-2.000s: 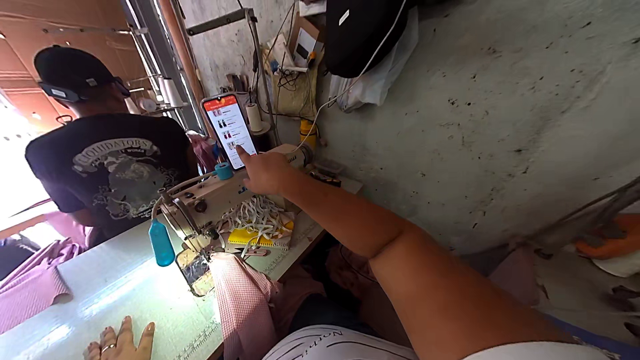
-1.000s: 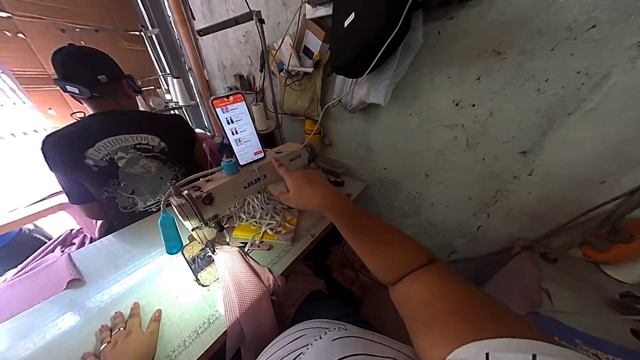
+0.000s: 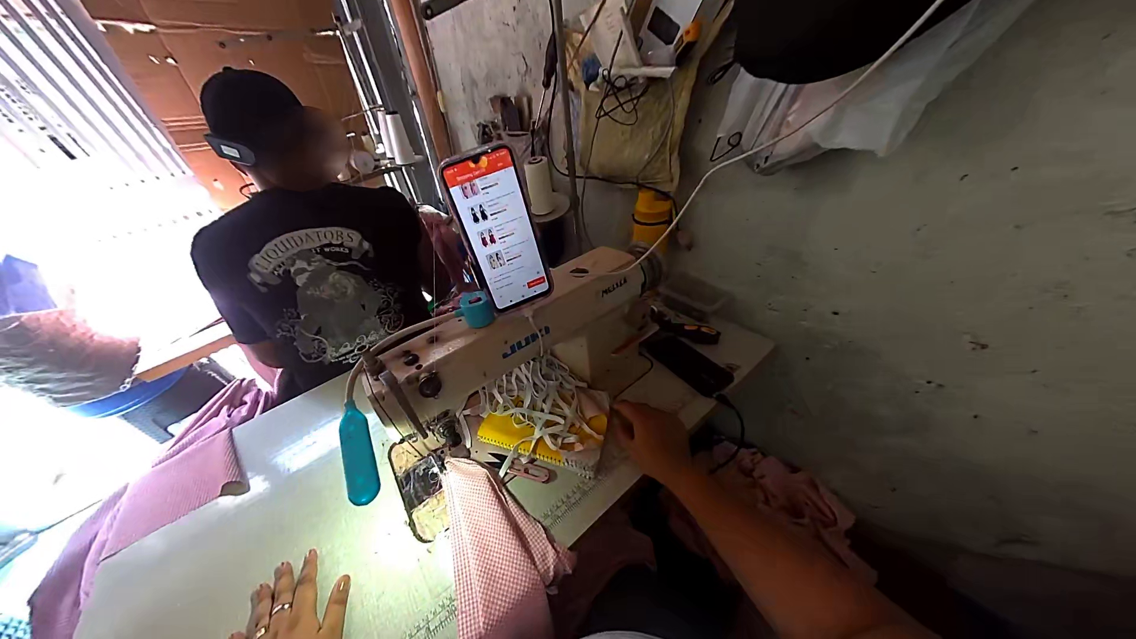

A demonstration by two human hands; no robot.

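Observation:
My left hand [image 3: 297, 605] lies flat with fingers apart on the white sewing table [image 3: 177, 568], a ring on it. My right hand [image 3: 652, 437] is at the table's right part, beside a heap of white elastic strips [image 3: 541, 399] on a yellow spiral notebook [image 3: 510, 432]; its fingers are curled, and what they touch is hidden. A smartphone [image 3: 499, 231] with a lit screen stands on the Juki sewing machine [image 3: 524, 333]. Pink checked fabric [image 3: 497, 541] runs from the needle area over the table edge. A teal lamp [image 3: 359, 454] hangs at the machine's left end.
A person in a black shirt [image 3: 328, 284] sits at the back left. Mauve fabric [image 3: 177, 497] lies at the left edge. A black device [image 3: 688, 362] with a cable lies behind the machine's right end. A concrete wall [image 3: 914, 311] bounds the right; a thread cone [image 3: 538, 185] stands behind the phone.
My right hand has come down from the phone's screen to beside the elastic strips. My left hand remains on the table. The seated person's head has turned toward the right.

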